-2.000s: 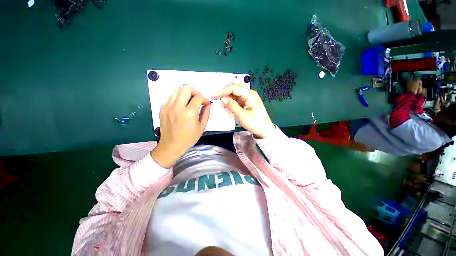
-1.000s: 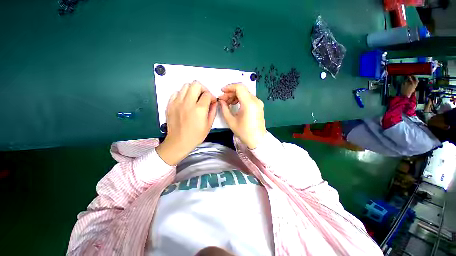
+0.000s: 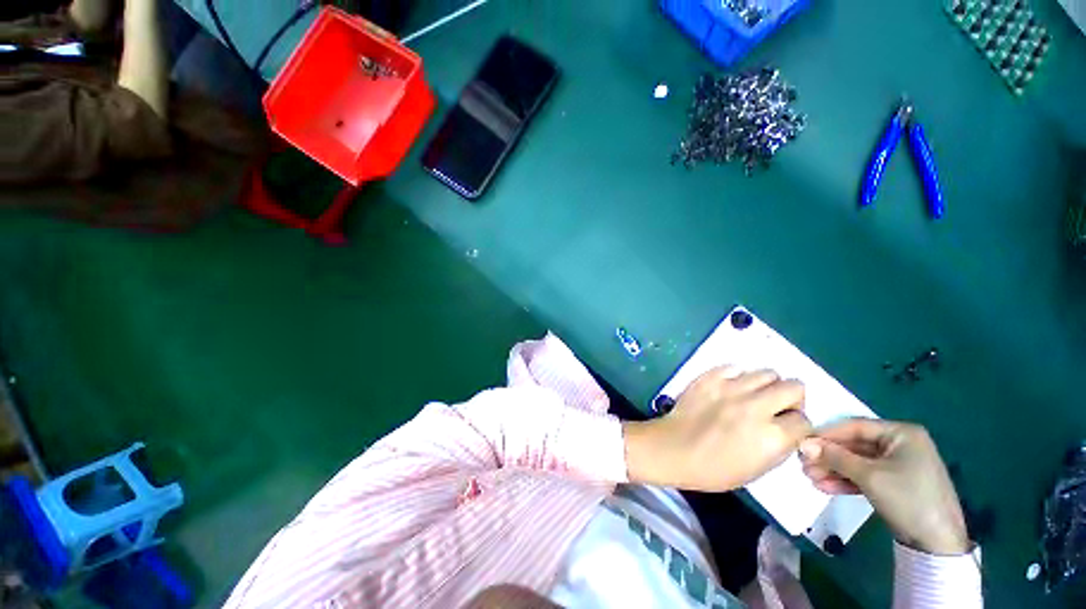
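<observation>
The white board [image 3: 834, 405], with dark round discs at its corners, lies tilted on the green table in front of me. My left hand [image 3: 729, 431] and my right hand [image 3: 891, 473] are over it, with fingertips meeting. Whether a tiny part is between them is hidden. A dark pile with silvery legs [image 3: 741, 117] lies beyond the board. A small dark cluster [image 3: 915, 364] lies beside the board's far right edge.
Blue cutters [image 3: 903, 161] stand open in a V. A blue bin [image 3: 729, 26], black phone [image 3: 492, 117] and red bin [image 3: 345, 101] lie farther off. A clear bag [image 3: 1063, 518] is at right. A blue stool [image 3: 107, 506] and a person's arm [image 3: 143, 60] are at left.
The view has swung left, bringing in the silvery pile, cutters, phone and red bin. The hands stay together over the board; the tiny dark piece seen earlier between the fingertips no longer shows.
</observation>
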